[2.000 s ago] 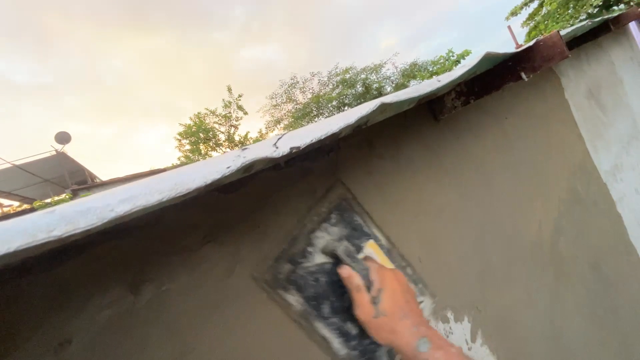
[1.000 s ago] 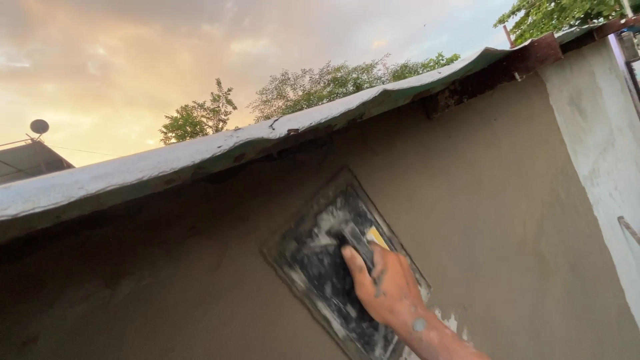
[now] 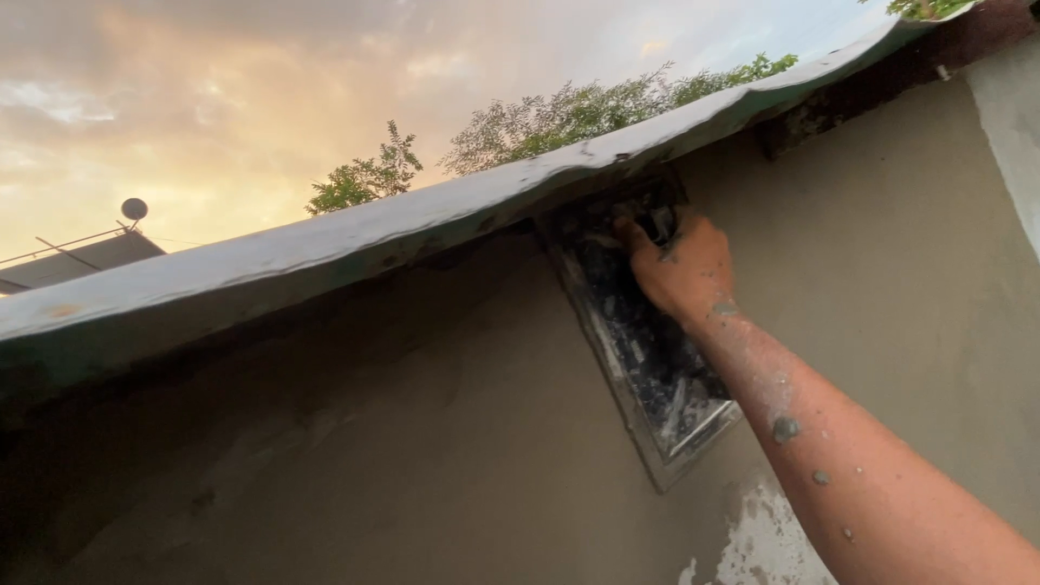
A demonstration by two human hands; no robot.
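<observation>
My right hand point(image 3: 682, 260), spotted with grey mortar along the forearm, grips the handle of a black rectangular plastering float point(image 3: 642, 349). The float lies flat against the grey plastered wall point(image 3: 455, 422), its upper end close under the roof edge and its lower corner pointing down. Wet mortar smears its back, and my fingers hide much of the handle. Below the float, beside my forearm, a white patch point(image 3: 768, 536) shows through the plaster. My left hand is out of view.
The metal roof sheet's edge point(image 3: 406, 215) slopes low over the wall, with a rusty metal beam point(image 3: 861, 101) beneath it at the right. A whitish wall strip point(image 3: 1007, 130) borders the plaster. Trees point(image 3: 569, 122) and a satellite dish point(image 3: 134, 209) stand beyond the roof.
My right hand has moved the float up the wall to the underside of the roof edge, and the float has turned to a steeper angle. The hand has kept its grip.
</observation>
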